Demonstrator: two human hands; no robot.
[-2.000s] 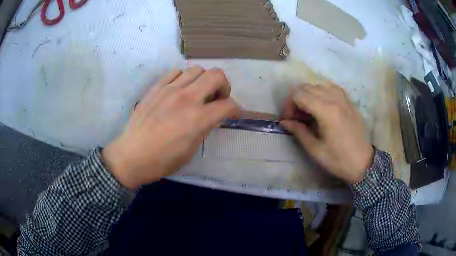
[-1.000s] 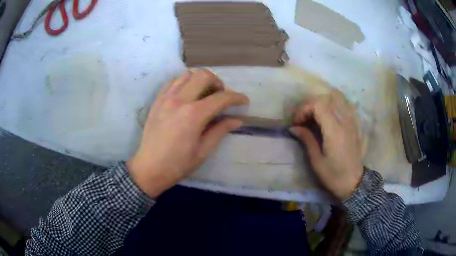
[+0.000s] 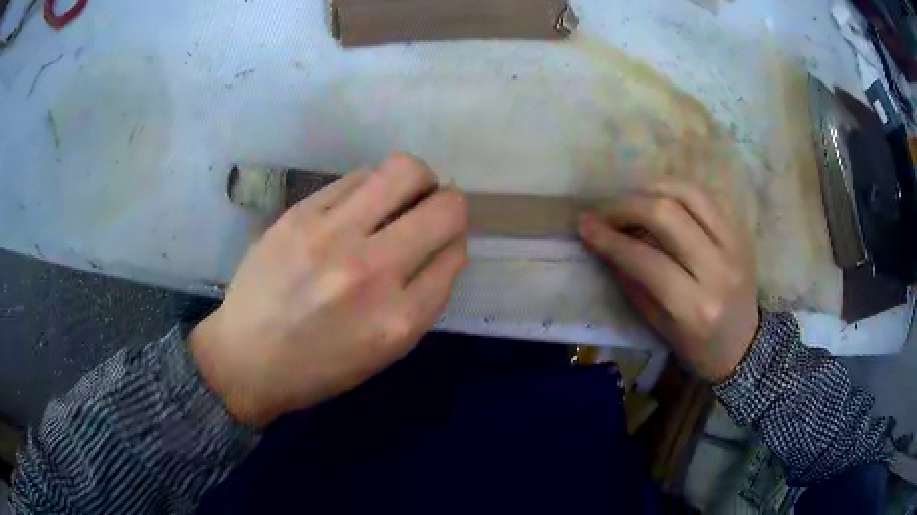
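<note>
A brown-taupe fabric strip (image 3: 523,214) lies across the white cloth in front of me, between my hands. The pressing template (image 3: 263,188) shows to the left of my left hand, with its pale wrapped end and a bit of dark strip; the rest is hidden under the hand and fabric. My left hand (image 3: 337,287) has its fingertips on the strip's left part. My right hand (image 3: 684,267) has thumb and fingers at the strip's right end, slightly blurred. The strip's right tip is hidden by the fingers.
The stack of brown folded tabs (image 3: 452,20) is cut off by the top edge. The steam iron (image 3: 875,171) sits on a dark plate (image 3: 873,294) at the right. A red scissor handle (image 3: 65,10) shows at the upper left. The table's curved edge runs above my lap.
The view has shifted, so the stack and scissors sit higher. The fabric now shows as a broad flat strip where a dark shiny edge showed before. The template's wrapped end has come into view.
</note>
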